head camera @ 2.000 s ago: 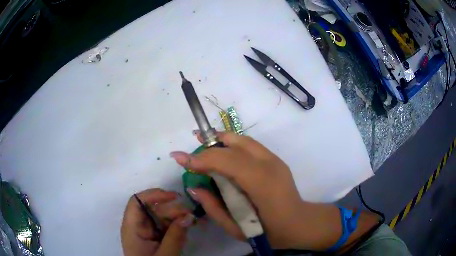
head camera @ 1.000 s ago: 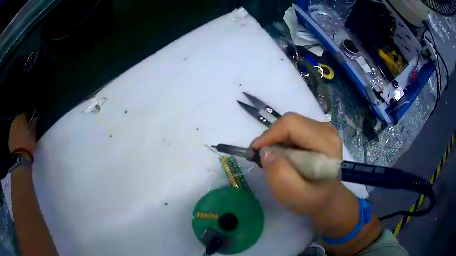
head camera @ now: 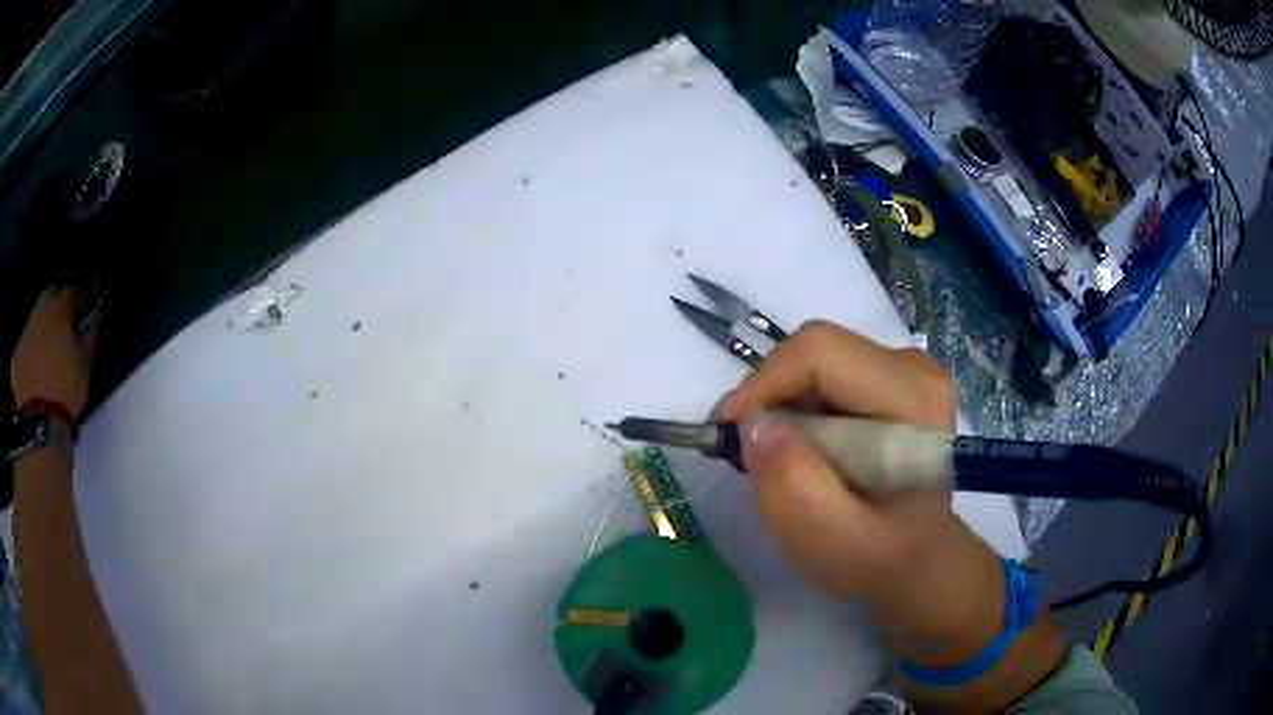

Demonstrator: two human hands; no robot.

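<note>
My right hand (head camera: pixel 838 461) grips the cream handle of the soldering iron (head camera: pixel 880 455), its tip pointing left just above the PCB strips (head camera: pixel 656 492). The green solder wire reel (head camera: pixel 705 615) lies flat on the white sheet below the strips. A small circuit board with gold pads (head camera: pixel 600 616) lies on the reel's left part, and a dark object (head camera: pixel 614 682) sits at its lower edge. Thin solder wire (head camera: pixel 605 517) shows beside the strips. My left hand (head camera: pixel 53 349) is at the far left by a dark headphone part (head camera: pixel 98 182); its fingers are too dark to tell their hold.
Black thread snips (head camera: pixel 726 319) lie open beyond my right hand, their handles hidden. A blue parts tray (head camera: pixel 949 182) with a yellow item stands upper right. The dark green belt (head camera: pixel 391 84) runs along the upper left. A scrap of clear plastic (head camera: pixel 265 305) lies on the white sheet (head camera: pixel 363 489).
My left hand has gone from the work beside the reel to the far left edge. My right hand has moved off the reel to the right, uncovering it, and the iron now points left.
</note>
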